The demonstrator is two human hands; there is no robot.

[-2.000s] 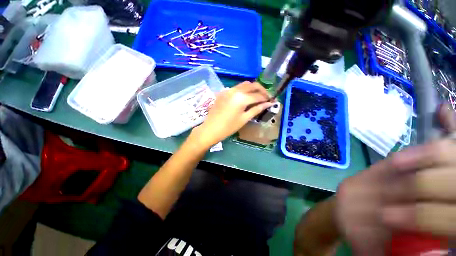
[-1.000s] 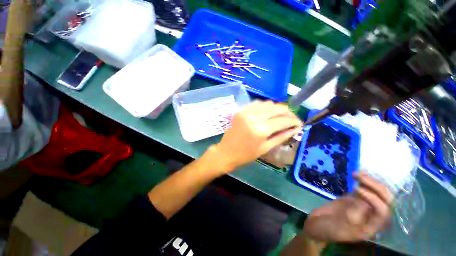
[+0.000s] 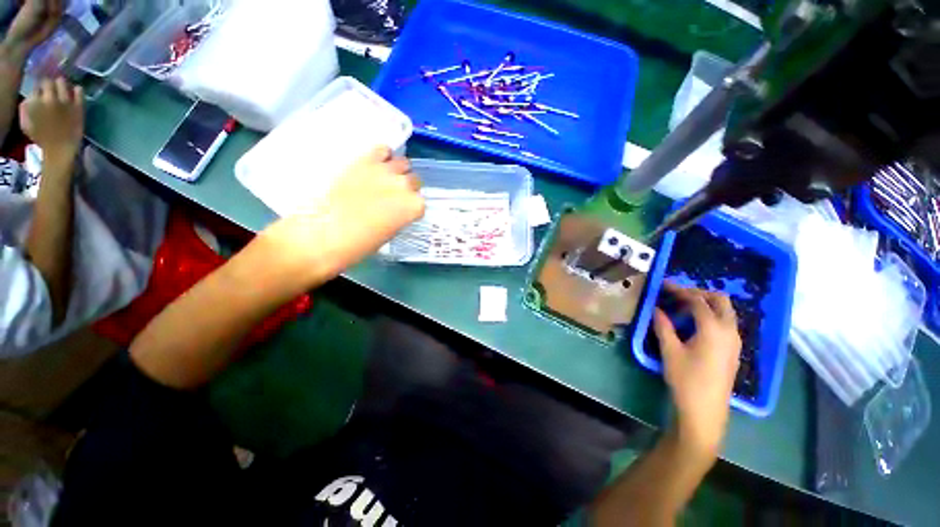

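My left hand (image 3: 371,201) is over the left end of the clear plastic box (image 3: 528,229), which holds pale-and-red sticks (image 3: 479,245); its fingers are curled and what they hold cannot be told. My right hand (image 3: 703,335) reaches into the small blue tray (image 3: 775,355) of black rings (image 3: 734,270), thumb and forefinger apart. The silver fixture (image 3: 626,250) stands on the brownish press base plate (image 3: 588,299) with no hand at it. The dark ram (image 3: 685,214) points down just above the fixture.
A large blue tray (image 3: 610,98) with scattered sticks lies behind the clear box. A white tub (image 3: 309,134) and phone (image 3: 194,141) are left. White sheets (image 3: 840,309) and a clear lid (image 3: 897,417) are right. Another person's arm (image 3: 54,196) shows far left.
My left hand has left the fixture and moved left to the clear box. My right hand was on the lever, came off it, and is now in the small blue tray. The view has shifted.
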